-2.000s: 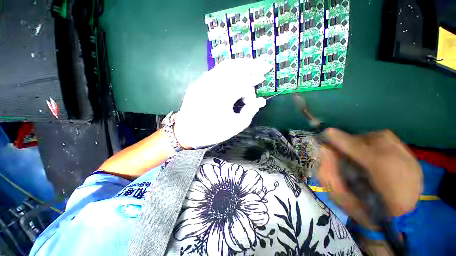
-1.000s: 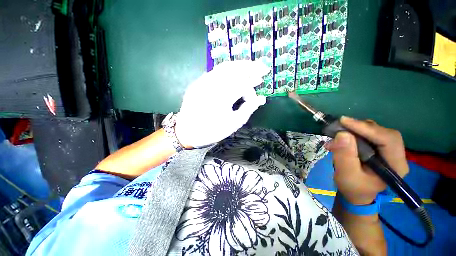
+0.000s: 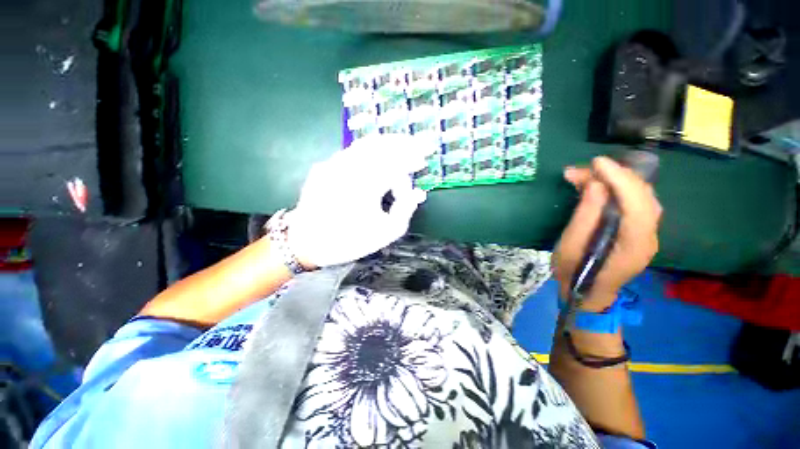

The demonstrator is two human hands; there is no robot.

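Observation:
The green PCB panel (image 3: 482,118) with rows of small boards lies on the bench mat, a purple edge showing at its left side. My left hand (image 3: 355,200), in a white glove, rests over the panel's lower left part, fingertips together; whether it holds a thin strand cannot be made out. My bare right hand (image 3: 614,224) holds the soldering iron (image 3: 598,250) right of the panel, away from it. The iron's front end is blurred and points up toward the black stand (image 3: 645,83).
A yellow sponge (image 3: 707,117) sits in a dark tray beside the stand. A round transparent hood rim (image 3: 403,16) hangs above the panel. Black sheets (image 3: 53,105) lie at the left. Red cloth (image 3: 737,302) shows at the lower right.
My right hand has swung the iron from the panel's lower edge toward the stand. The view has shifted, so the panel sits lower and further left, and the hood rim now shows. My left hand stays on the panel.

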